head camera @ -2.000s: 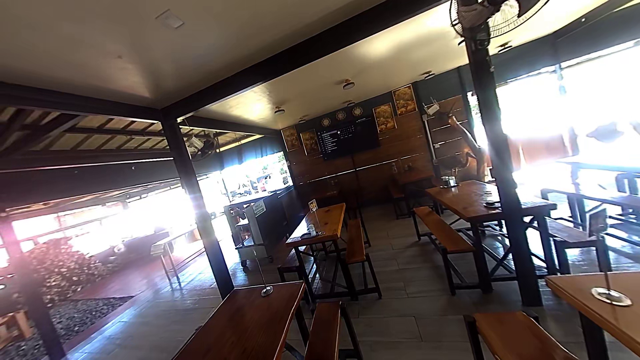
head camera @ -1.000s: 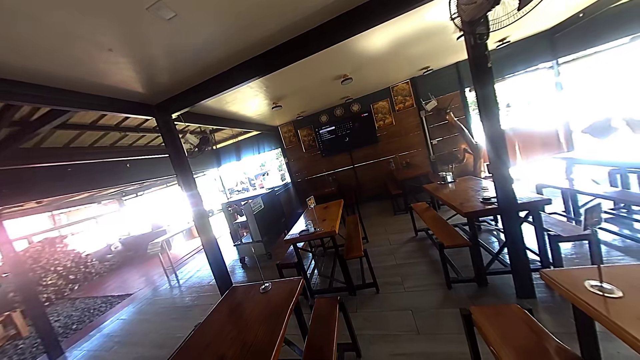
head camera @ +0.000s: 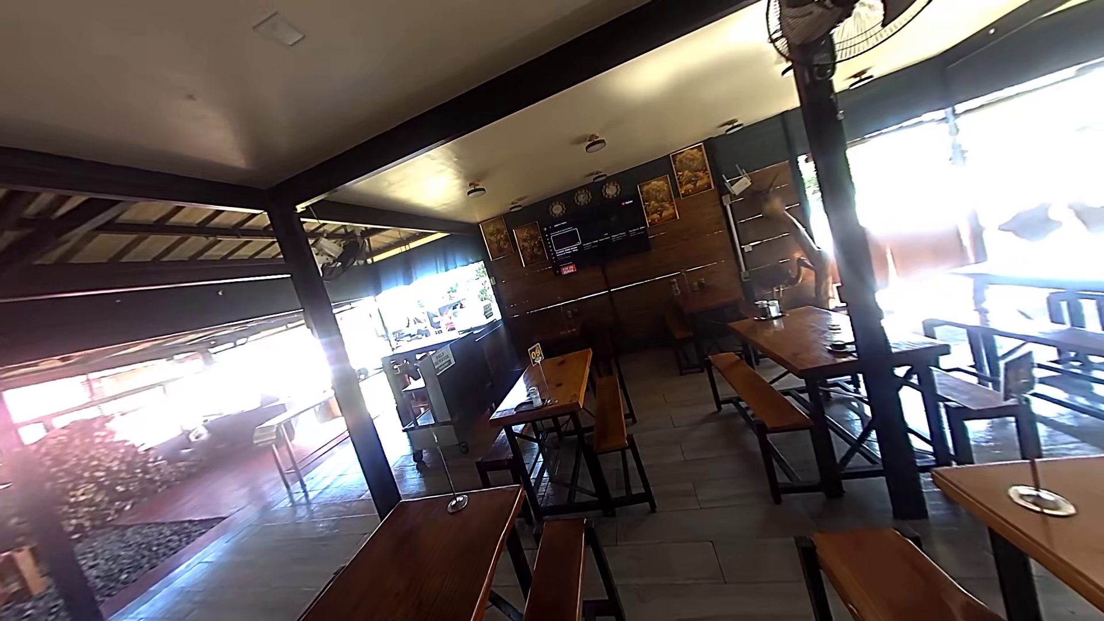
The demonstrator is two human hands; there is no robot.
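Neither my left hand nor my right hand shows in the head view. Closest to me, low in the picture, is a dark wooden table (head camera: 423, 552) with a round metal sign stand (head camera: 457, 503) on it. At the lower right a lighter wooden table (head camera: 1061, 496) bears another metal stand (head camera: 1041, 500). Farther off, a narrow wooden table (head camera: 561, 384) carries a number sign (head camera: 536, 354) and a small glass container (head camera: 534, 397). Right of it stands a larger wooden table (head camera: 798, 336) with a metal holder (head camera: 767, 309) on top.
Wooden benches (head camera: 556, 569) on dark metal legs flank the tables. Dark posts (head camera: 332, 362) rise at left and right (head camera: 854, 259). A service cart (head camera: 427, 401) stands by a counter. A wall screen (head camera: 595, 237) hangs at the back, and a fan (head camera: 841, 26) is mounted on the right post.
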